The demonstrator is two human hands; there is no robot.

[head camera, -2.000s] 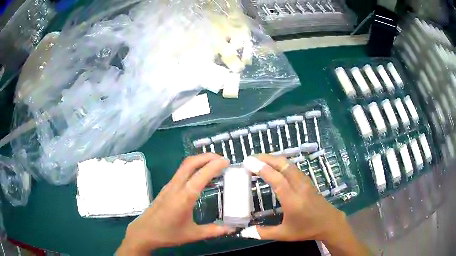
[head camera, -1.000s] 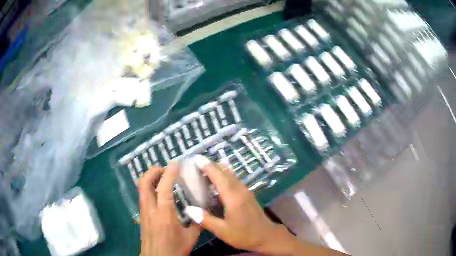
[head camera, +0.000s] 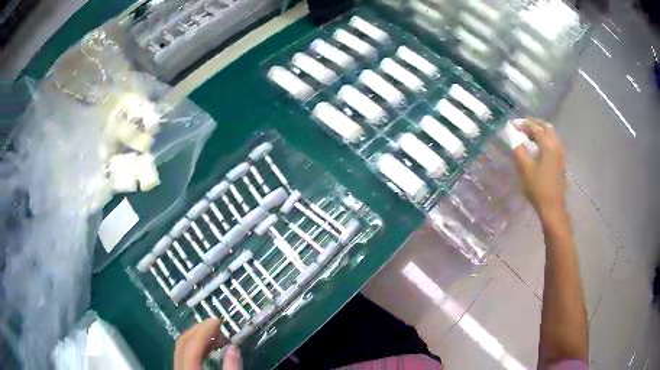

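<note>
My right hand [head camera: 541, 162] is beyond the right end of the finished-unit tray [head camera: 370, 157]. Its fingers are closed around a white block-like unit [head camera: 522, 139], partly hidden; white finger cots blend with it. The tray holds three rows of fat white oblong units. My left hand [head camera: 206, 348] is at the bottom edge, partly cut off, at the near left corner of the parts tray [head camera: 365, 217]. Its thumb and fingers are close to the rods; whether they grip one is unclear. The parts tray holds rows of shafted parts [head camera: 235, 226] with grey-white heads.
The large poly bag [head camera: 43, 202] lies at left, with cream housings [head camera: 134, 141] near its right end. A parts tub [head camera: 94, 350] is cut off at bottom left. Stacked trays [head camera: 463, 36] stand at back right. A spare parts tray [head camera: 195, 36] and black block [head camera: 327, 9] are at the back.
My hands have parted: the right moved far right with the white unit, the left down to the parts tray's corner. The view has turned right, shifting the trays left.
</note>
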